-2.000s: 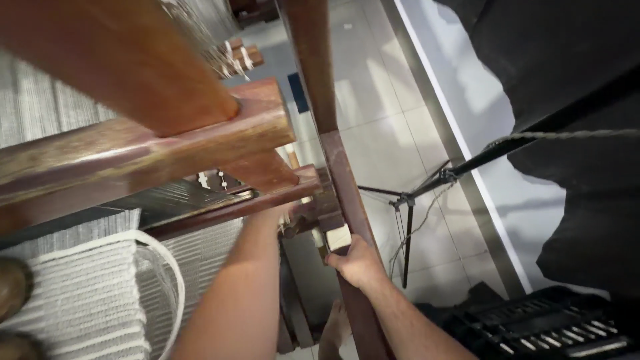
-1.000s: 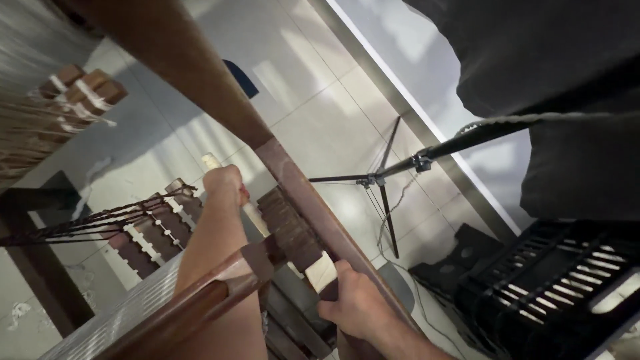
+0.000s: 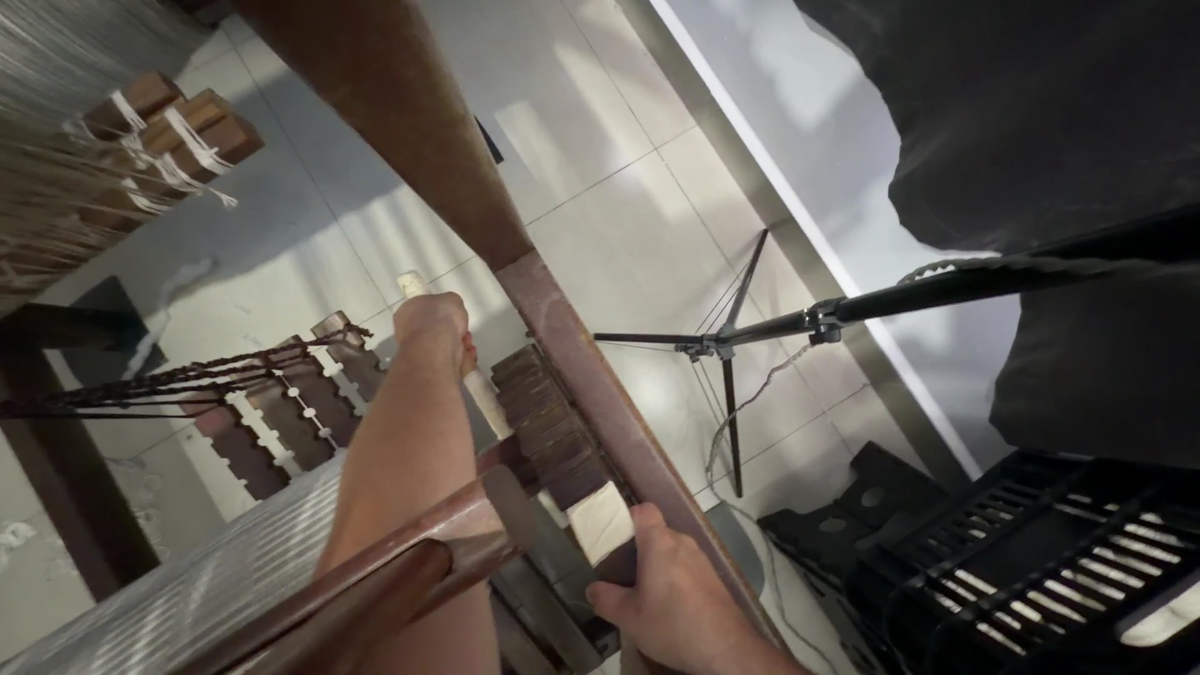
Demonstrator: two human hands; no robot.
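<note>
A wooden floor loom fills the left and middle. My left hand [image 3: 431, 328] is closed around a pale rod [image 3: 486, 401], whose tip pokes out above the fist. My forearm passes behind the loom's round beam [image 3: 375, 572]. At the toothed dark wooden wheel [image 3: 548, 422] beside the frame's side rail [image 3: 600, 394], my right hand [image 3: 670, 591] grips a dark block with its thumb and fingers. A cream-coloured block [image 3: 602, 523] adjoins these fingertips. Part of the wheel is hidden by the rail and beam.
Wooden weights tied with white string [image 3: 202, 141] hang at upper left. Notched wooden pieces [image 3: 281, 408] hang on dark cords left of my forearm. A black tripod [image 3: 727, 342] with a cable stands on the tiled floor. At right are a black plastic crate [image 3: 1022, 572] and dark cloth [image 3: 1022, 122].
My left hand, hidden behind the loom two seconds ago, is now in sight on the pale rod. The view has swung markedly. My right hand stays at the cream-coloured block.
</note>
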